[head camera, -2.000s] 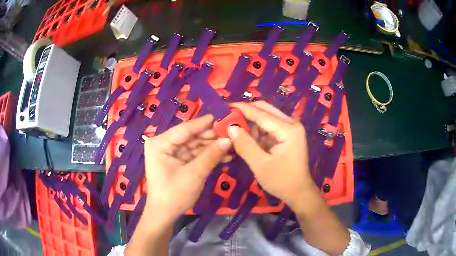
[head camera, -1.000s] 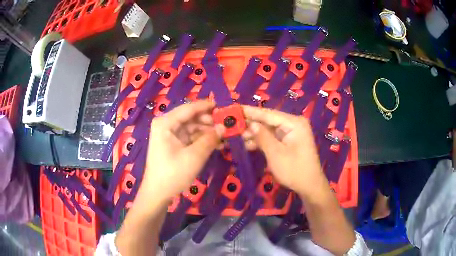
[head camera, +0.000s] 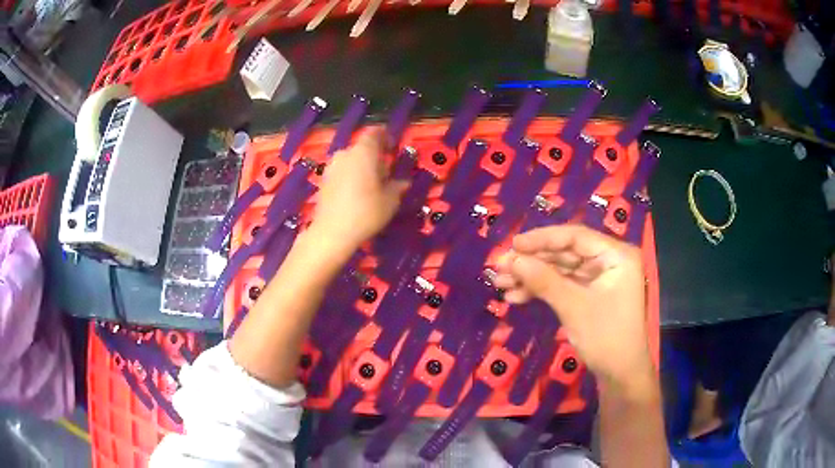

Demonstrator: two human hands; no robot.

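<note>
A red-orange compartment tray (head camera: pixel 652 315) lies flat on the bench, filled with rows of watches with red cases, black round centres and purple straps. One watch (head camera: pixel 439 159) lies in the back row. My left hand (head camera: pixel 355 192) is over the back left of the tray, fingers on or just above a watch there; they hide what they touch. My right hand (head camera: pixel 586 279) is above the tray's right half, its fingers curled and the thumb near the index finger. No watch shows in it; something small between its fingertips cannot be ruled out.
A white tape dispenser (head camera: pixel 124 183) and a panel with dark rectangles (head camera: pixel 197 233) stand left. Behind are a small white block (head camera: pixel 265 69), a bottle (head camera: pixel 569 38) and another red tray (head camera: pixel 169 55). A yellow ring (head camera: pixel 711 203) lies right. People's sleeves show at both sides.
The watch that both hands held up over the tray has left them. My left hand has moved to the tray's back row, and my right hand has moved right and down. The view has shifted slightly.
</note>
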